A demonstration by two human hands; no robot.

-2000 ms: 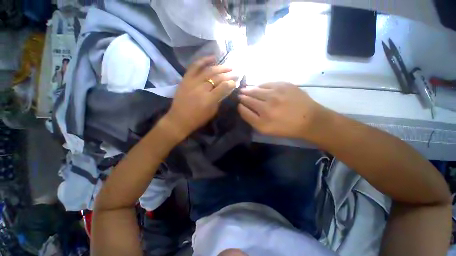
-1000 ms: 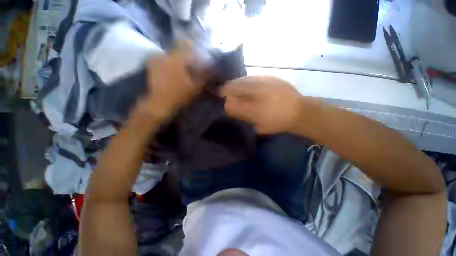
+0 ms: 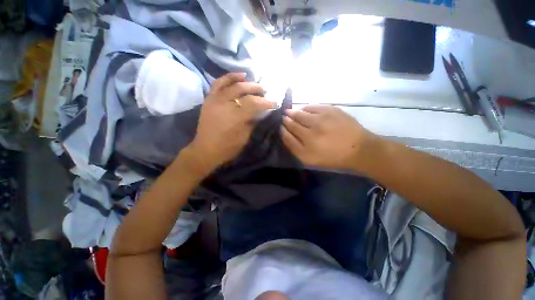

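A dark grey garment piece (image 3: 258, 179) hangs from my fingertips over the table's front edge and onto my lap. My left hand (image 3: 232, 114), with a ring, pinches the cloth just below the bright lamp glare. My right hand (image 3: 322, 135) pinches its edge close beside, and a small dark tip of cloth stands up between the hands. The presser foot and needle area (image 3: 284, 29) of the sewing machine is behind the fingertips, partly lost in glare. Pale grey-white cloth with dark stripes (image 3: 129, 35) is heaped left of my left hand.
A phone (image 3: 407, 45) lies behind the work at the right. Dark thread snips (image 3: 460, 82), a thin pale tool (image 3: 489, 110) and a red-handled tool (image 3: 516, 104) lie right of it. Grey cloth (image 3: 410, 252) hangs at lower right. A red object (image 3: 100, 263) shows at lower left.
One second ago my left hand was blurred and further left; it has come back beside my right hand. Both hands now pinch the dark cloth closer to the needle area.
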